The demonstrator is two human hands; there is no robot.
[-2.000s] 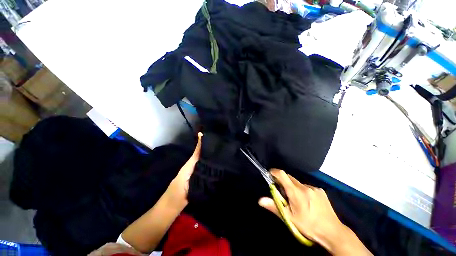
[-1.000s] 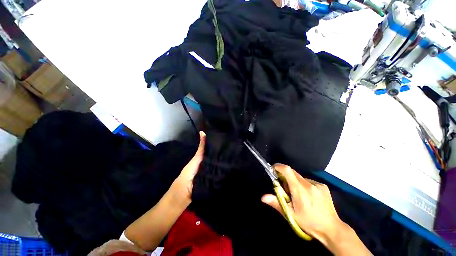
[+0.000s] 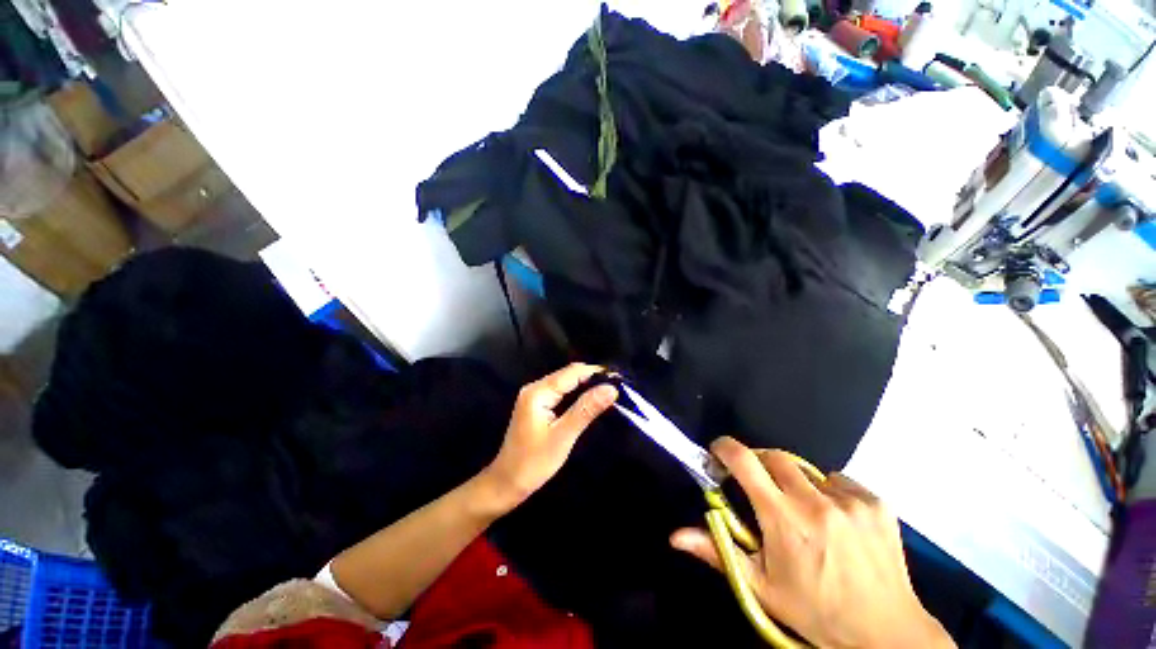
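The black garment (image 3: pixel 786 342) lies bunched on the white table and hangs over its near edge, with an olive-green cord (image 3: pixel 605 121) and a white label (image 3: pixel 560 171) on top. My left hand (image 3: pixel 548 429) pinches a bit of the black garment between thumb and fingers. My right hand (image 3: pixel 824 539) holds the scissors (image 3: pixel 678 444) by the yellow-gold handles. The blades are slightly apart, with their tips at my left fingertips. What lies between the blades is too small to tell.
The sewing machine head (image 3: pixel 1033 165) stands at the right. A second black garment pile (image 3: pixel 203 380) is at the left below the table, above a blue crate (image 3: pixel 76 602). Cardboard boxes (image 3: pixel 152 178) stand on the floor. Thread spools (image 3: pixel 856 38) lie at the back. Small tools (image 3: pixel 1100 444) lie far right.
My left hand has moved right and up to the scissor tips and now pinches fabric. The scissor blades have opened. The view has shifted, so the table contents appear lower and further right.
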